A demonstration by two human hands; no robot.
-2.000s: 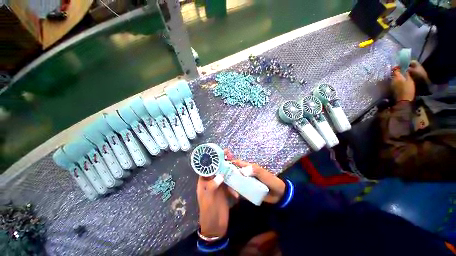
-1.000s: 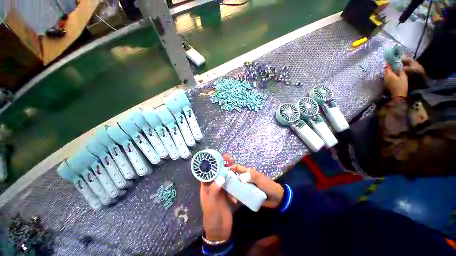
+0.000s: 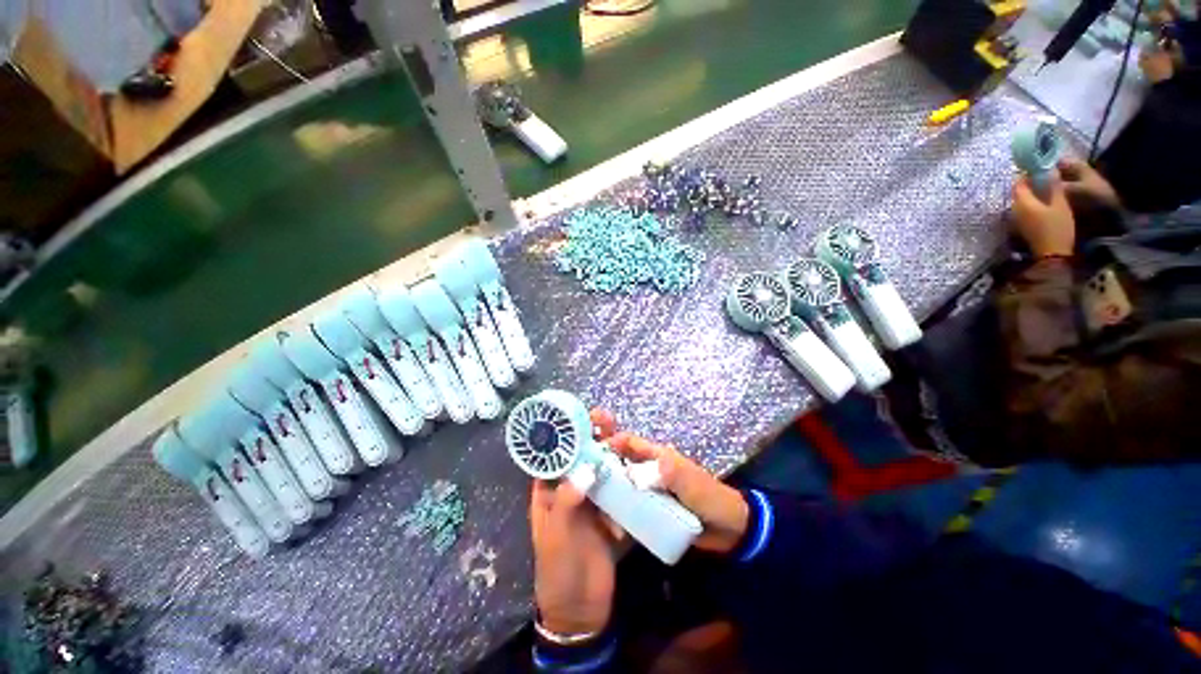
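A handheld fan (image 3: 639,511) with a round mint head, a spoked grille and a pale handle is held over the bench's near edge, its head to the upper left. My left hand (image 3: 570,560) holds it from below at the head and neck. My right hand (image 3: 692,490) holds it at the neck and handle from the right, with white caps on the fingertips. The fingers partly hide the neck.
A row of unfinished fan bodies (image 3: 345,402) lies at left. Three fans (image 3: 819,345) lie at right. Mint parts (image 3: 626,250), dark parts (image 3: 718,195), a smaller mint heap (image 3: 437,514) and a dark heap (image 3: 79,619) lie on the bench. A metal post stands behind. A neighbouring person holds a fan.
The view has shifted slightly. My hands stay on the fan, which sits a little lower in view. Fans have come into view on the green conveyor, one moving right past the post.
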